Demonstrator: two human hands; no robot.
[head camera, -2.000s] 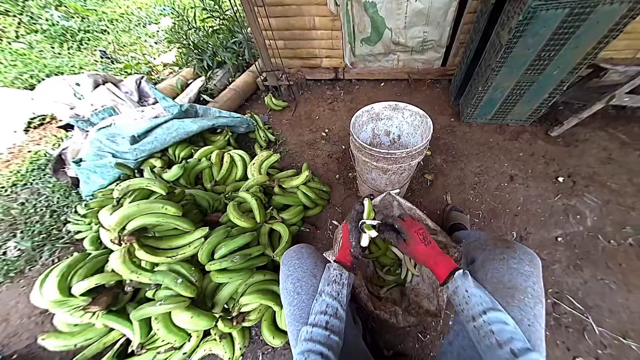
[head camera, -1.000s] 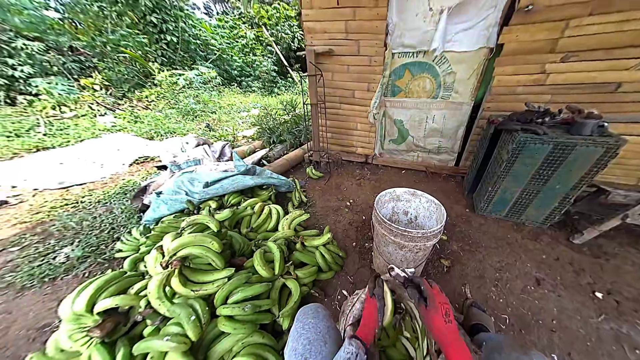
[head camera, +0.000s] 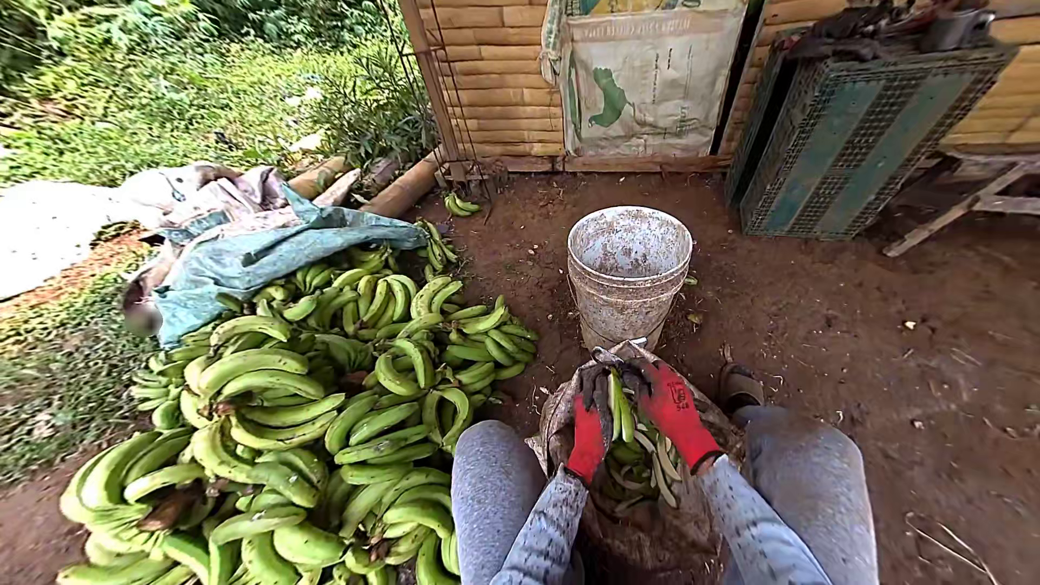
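Both my hands wear red gloves with dark, dirty palms and fingers. My left hand grips a green plantain from its left side. On its right, my right hand has its fingers at the plantain's upper end, where something pale and thin shows. Under them, between my knees, a worn woven sack lies open with green peels inside. Just beyond the sack stands a stained white bucket; no contents show in it. A large heap of green plantains lies to the left.
A blue-green tarp covers the heap's back edge. Bamboo poles and a small plantain bunch lie behind. A green mesh crate stands back right by a wooden stand. A bamboo wall closes the back.
The view has tilted up and then back down. My hands stay together over the sack; the pale flesh seen between them two seconds ago no longer shows there, and a green plantain does.
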